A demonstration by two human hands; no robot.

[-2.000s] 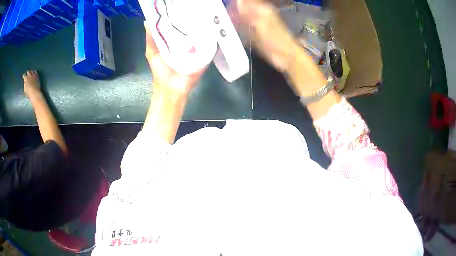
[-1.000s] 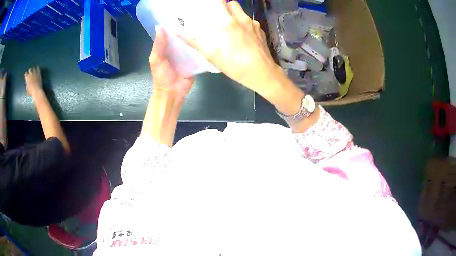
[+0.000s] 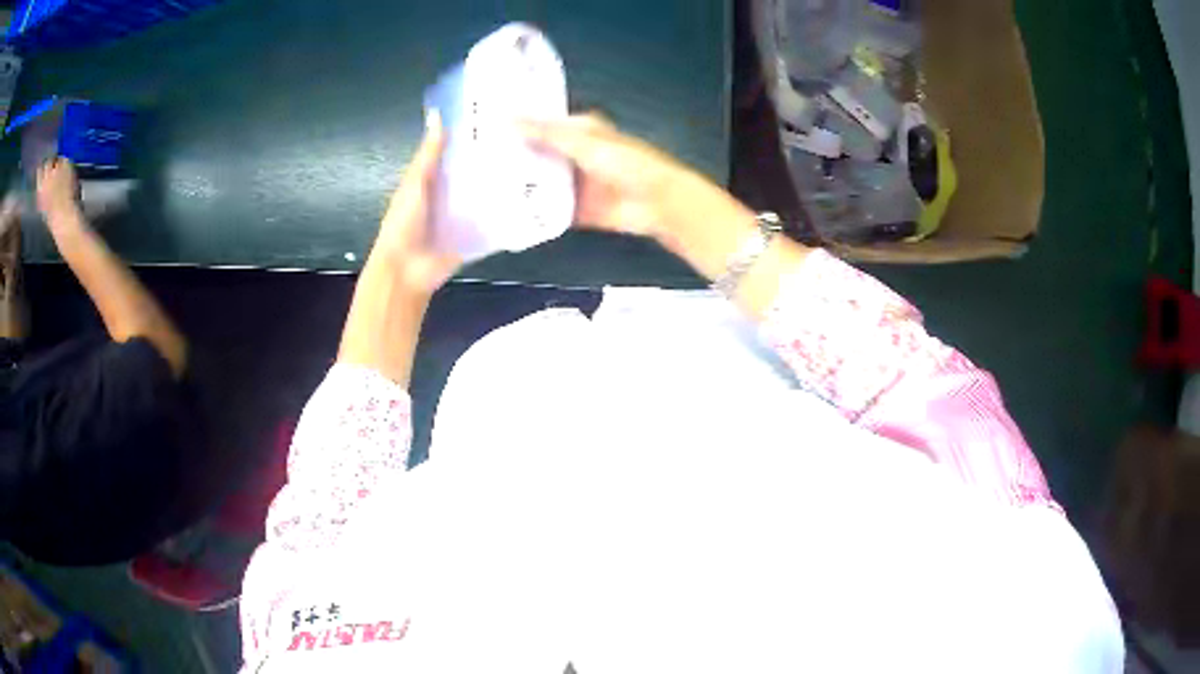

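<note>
A long white oval device [image 3: 507, 158] with rounded ends and small dark marks is held up over the green bench top. A pale bluish-white piece shows along its left side; I cannot tell if it is a tray. My left hand [image 3: 424, 217] grips the device's left side and lower end. My right hand [image 3: 599, 171] is at its right side, fingertips on its face. The palms and the back of the device are hidden.
The green bench [image 3: 303, 119] lies in front. An open brown carton [image 3: 1007, 145] at the right holds clear and grey bagged pieces and a yellow-and-black item [image 3: 932, 171]. Blue boxes [image 3: 99, 16] stand far left. A neighbouring worker's hand [image 3: 59, 191] is by a blue-and-white box [image 3: 99, 134].
The device has come lower and nearer, more of its face now showing. The view has shifted, and the standing blue-and-white box has left it. The neighbour's hand is now at a blue box.
</note>
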